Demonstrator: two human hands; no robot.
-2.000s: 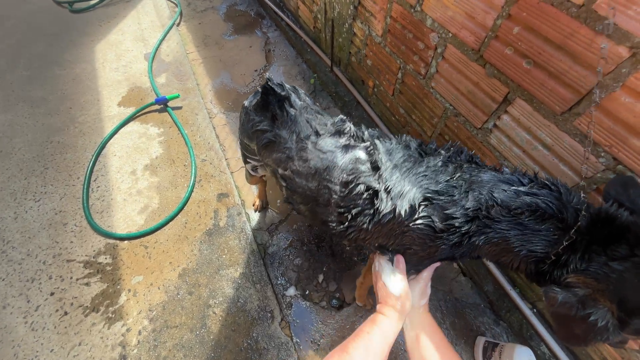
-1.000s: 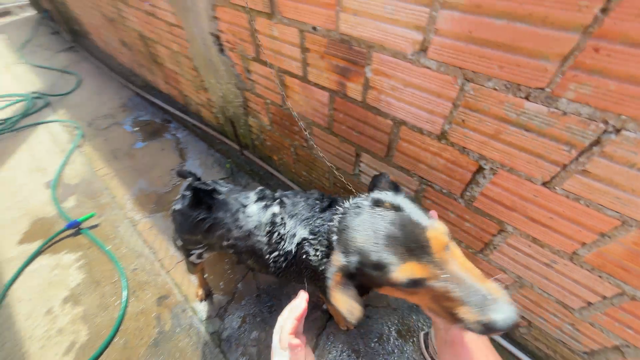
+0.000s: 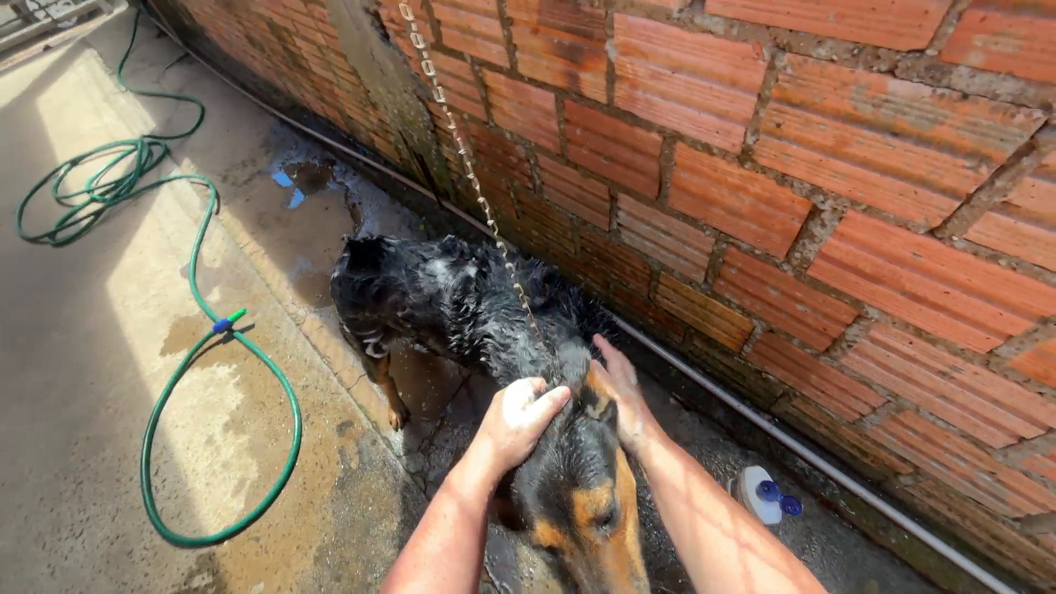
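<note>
A wet black and tan dog (image 3: pixel 462 305) stands beside the brick wall, its head toward me and white lather on its back and neck. My left hand (image 3: pixel 520 417), with suds on it, rests on the near side of the dog's neck behind the head, fingers partly curled into the fur. On the other side of the neck, by the ear, lies my right hand (image 3: pixel 620 392), its fingers extended. Both palms are against the fur and partly hidden. A metal chain (image 3: pixel 474 181) runs from the top of the view down to the dog's neck.
A white bottle with an open blue flip cap (image 3: pixel 761 495) is on the wet ground at the right. The brick wall (image 3: pixel 734 190) and a pipe (image 3: pixel 792 441) along its foot border the dog. A green hose (image 3: pixel 148 437) with a blue and green fitting (image 3: pixel 228 322) loops over the concrete at left.
My hands have gone from the dog's underside to both sides of its neck. The dog's head has turned toward me and lowered. The view has shifted.
</note>
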